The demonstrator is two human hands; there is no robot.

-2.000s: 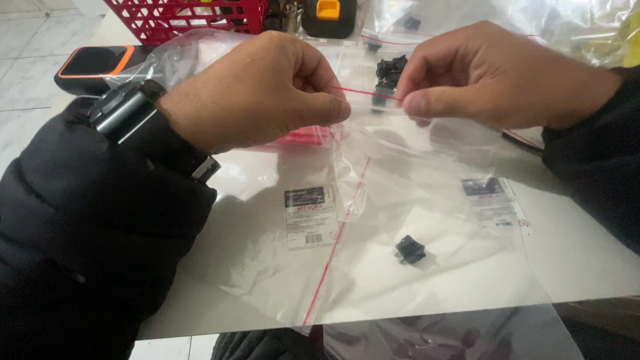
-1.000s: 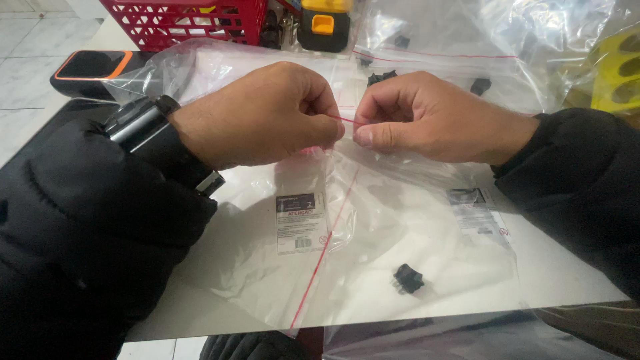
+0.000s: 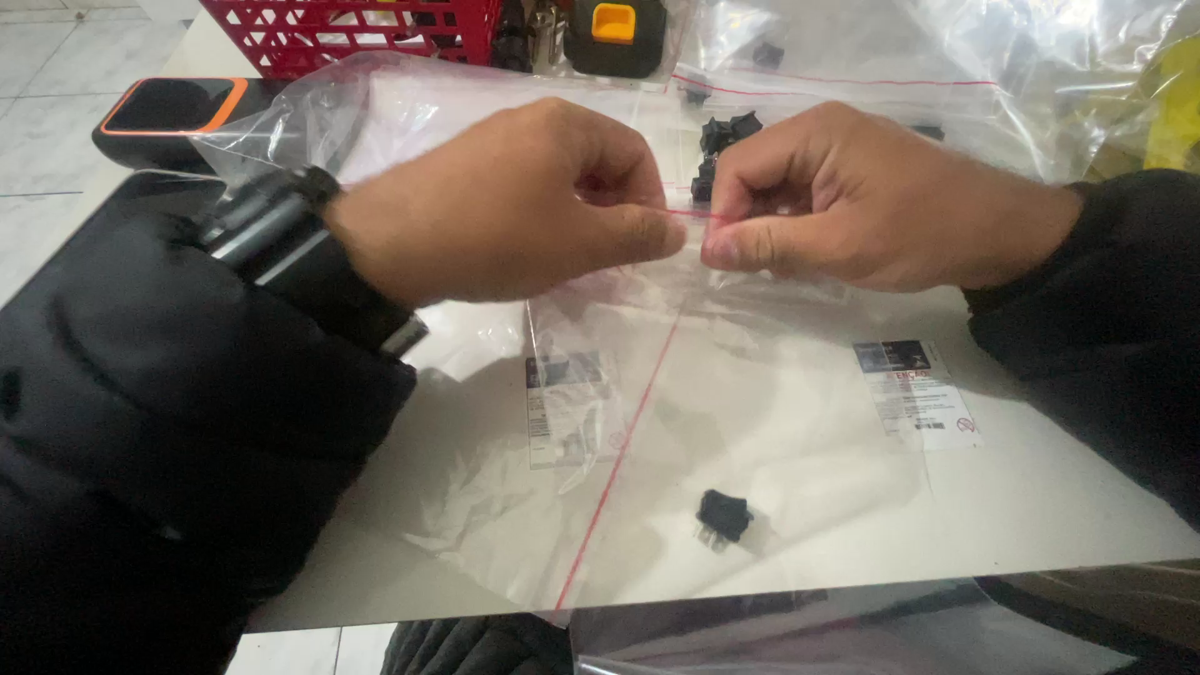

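My left hand [image 3: 525, 202] and my right hand [image 3: 844, 202] pinch the red zip strip of a clear plastic bag [image 3: 750, 375], thumbs and fingertips a short gap apart. The bag hangs below both hands onto the white table. Low in the bag's area shows a small black rocker switch [image 3: 724, 516] with metal terminals; whether it is inside cannot be told. A printed label [image 3: 917, 394] shows at the right, and another label [image 3: 572, 408] at the left under plastic folds. Another red zip line runs slantwise between them. Several black switches [image 3: 727, 131] sit behind my right hand.
A red plastic basket [image 3: 366, 37] and a black and yellow tape measure [image 3: 614, 33] stand at the back. A black device with an orange rim [image 3: 173, 108] is at the left. More clear bags [image 3: 844, 56] cover the back right, beside a yellow object [image 3: 1177, 103]. The table's front edge is near.
From two seconds ago to one second ago, my hands came closer together on the red strip. They still pinch it now, and the black switch remains low in the bag's area.
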